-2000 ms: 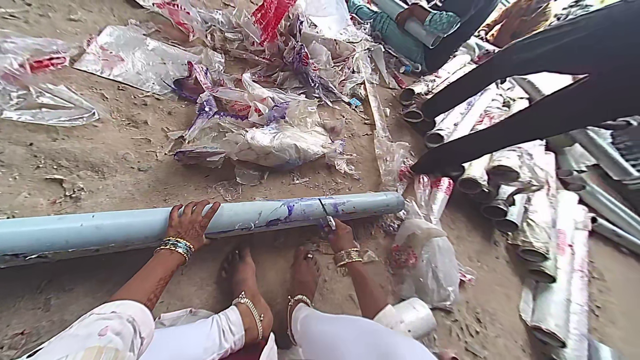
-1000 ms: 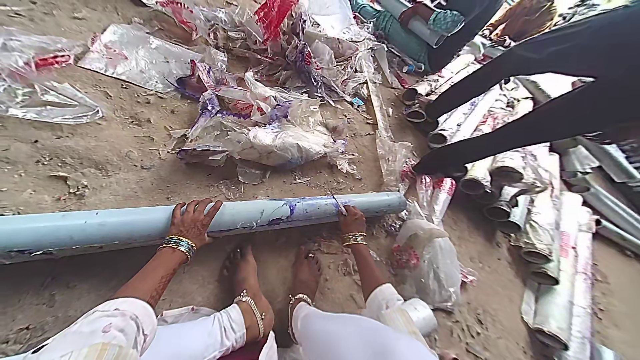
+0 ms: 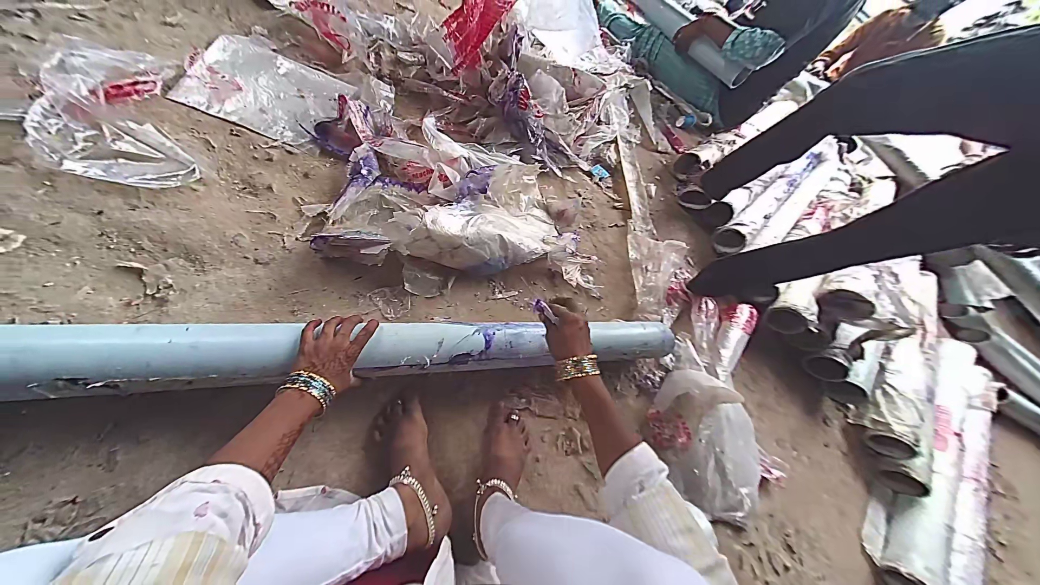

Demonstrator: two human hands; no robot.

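Note:
A long light-blue pipe (image 3: 203, 348) lies across the dirt ground in front of my feet, with purple stains and loose film near its right end. My left hand (image 3: 331, 351) rests on the pipe, fingers spread over its top. Closer to the right end, my right hand (image 3: 566, 331) is closed at the pipe's upper side. A small purple-stained piece (image 3: 543, 310) pokes out between its thumb and fingers; whether it is a blade or a scrap of film, I cannot tell.
Torn plastic film (image 3: 471, 231) lies heaped beyond the pipe, and a crumpled clear plastic bag (image 3: 715, 439) is off its right end. Several film-covered pipes (image 3: 934, 455) lie at the right. A person's dark-clothed legs (image 3: 845, 236) reach in there, and another person's hand (image 3: 705, 36) holds a pipe.
My right hand has moved from the pipe's near side up to its far upper side. My left hand stays on the pipe.

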